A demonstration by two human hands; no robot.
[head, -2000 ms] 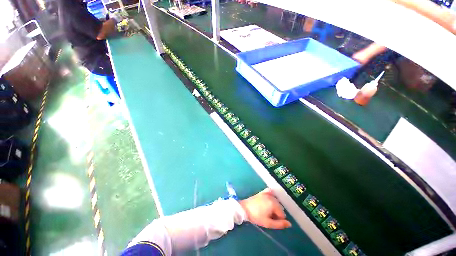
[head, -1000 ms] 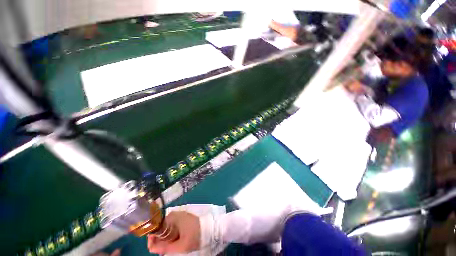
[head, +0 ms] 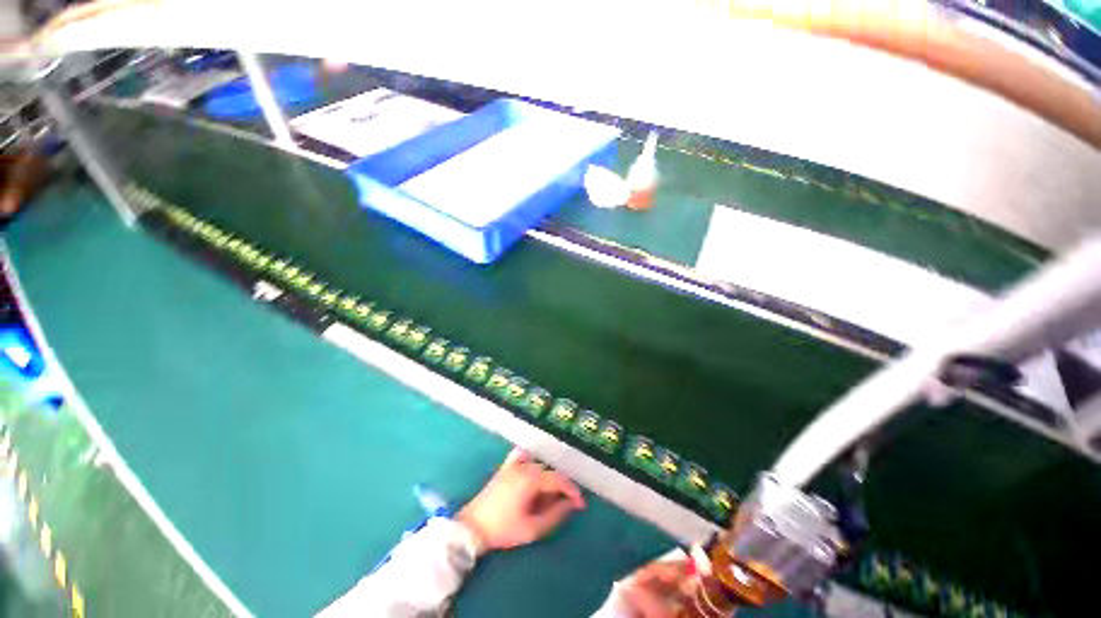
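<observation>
A row of small green circuit boards point(head: 517, 389) lies along the near edge of the dark green conveyor. My right hand point(head: 658, 590), at the bottom, grips a silver ribbed tool point(head: 782, 540) by its amber collar, beside the row; its tip is hidden. A thick pale tube point(head: 899, 384) rises from behind the tool. My left hand point(head: 526, 502) rests near the pale rail, with its fingers curled and nothing visible in it. A blue wrist strap point(head: 431, 507) shows at the left wrist.
A large blue bin point(head: 485, 229) lies across the conveyor, with an orange squeeze bottle point(head: 642, 181) beside it. White sheets point(head: 821, 268) lie on the far side. A pale post point(head: 267, 101) stands at the upper left. The teal bench mat point(head: 260, 441) is nearest me.
The view has swung back to the left from the previous frame. The blue bin and my left hand show again, and the tool and right hand now appear further right in the picture.
</observation>
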